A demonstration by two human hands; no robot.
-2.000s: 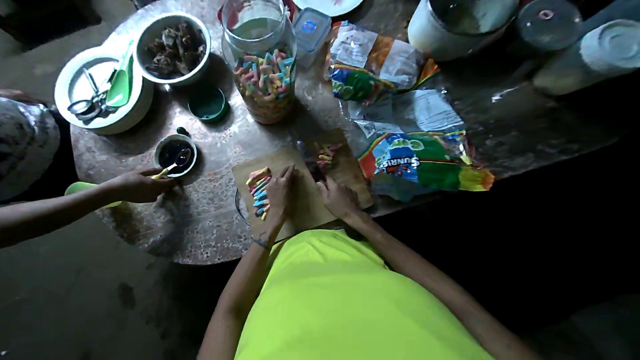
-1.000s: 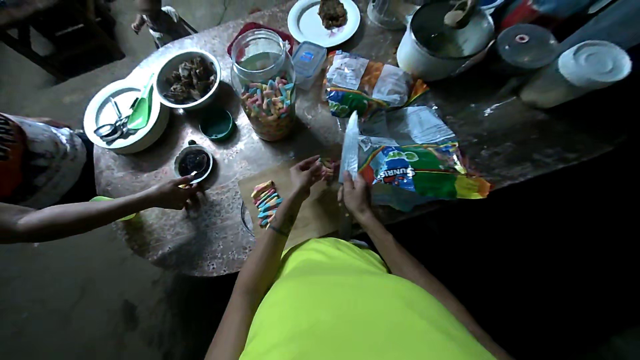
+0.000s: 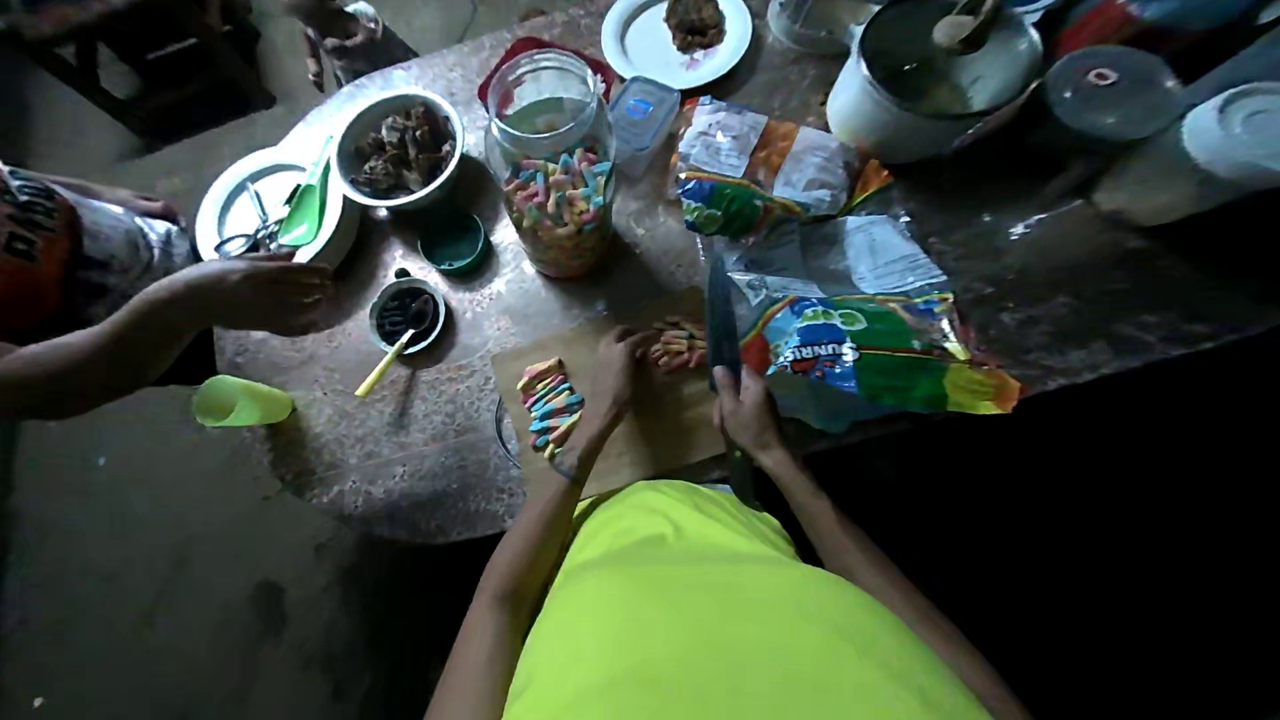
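Note:
My right hand (image 3: 748, 412) grips a long knife (image 3: 722, 320), its blade pointing away from me at the right side of a wooden cutting board (image 3: 650, 440). My left hand (image 3: 612, 378) rests over the middle of the board, its fingertips near a small pile of gummy candy pieces (image 3: 679, 344); whether it holds one I cannot tell. Left of it, a row of colourful sugared gummy sticks (image 3: 552, 405) lies on the board. Behind the board stands a clear jar (image 3: 556, 200) with many such candies. An opened candy bag (image 3: 860, 345) lies right of the knife.
At the left, another person's hand (image 3: 270, 295) hovers near a small dark bowl with a spoon (image 3: 405, 318). A green cup (image 3: 242, 401) lies at the table edge. Farther back are a bowl of brown food (image 3: 398, 150), a white plate (image 3: 740, 35) and a white pot (image 3: 870, 110).
The knife was held blade up a second ago; it now lies lower along the board's right side. My left hand has shifted. The other person's hand has left the small bowl.

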